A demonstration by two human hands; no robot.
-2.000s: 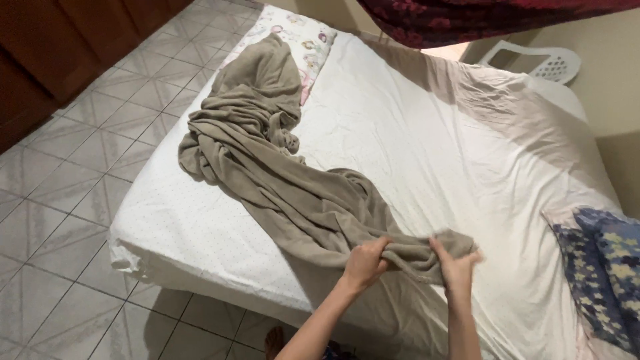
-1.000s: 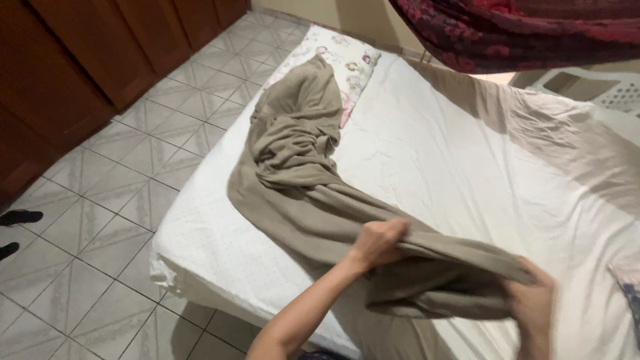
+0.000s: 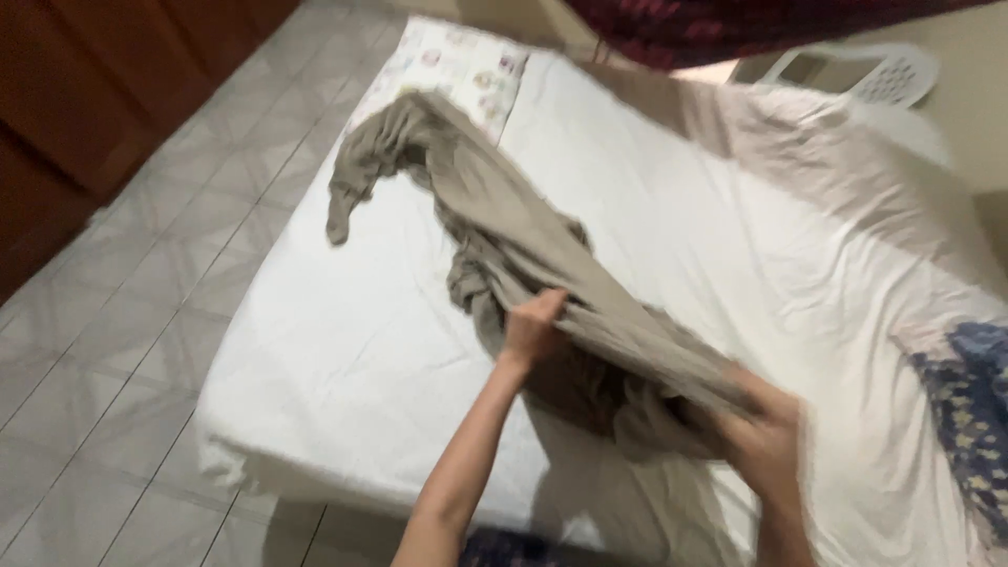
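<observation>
A long taupe cloth, perhaps a blanket (image 3: 504, 197), stretches diagonally over the bed with its white sheet (image 3: 331, 331). My left hand (image 3: 539, 327) grips an edge of it near the middle. Farther right, my right hand (image 3: 760, 429) is closed on the near end, blurred by motion. Between the hands the cloth is pulled fairly taut, and folds hang below it. Its far end rests partly on a floral-print pillow (image 3: 457, 67), with a narrow twisted part bending down to the left.
Blue patterned fabric (image 3: 976, 409) lies at the right. A dark red cloth (image 3: 693, 31) hangs above the bed's far side, near a white plastic chair (image 3: 898, 75). Brown wooden cabinet doors (image 3: 118, 94) stand across the tiled floor (image 3: 181, 236) on the left.
The taupe cloth, earlier bunched toward the bed's left side, has been pulled straighter and away from that edge. Its far end now bends down in a narrow strip. Both hands still hold it.
</observation>
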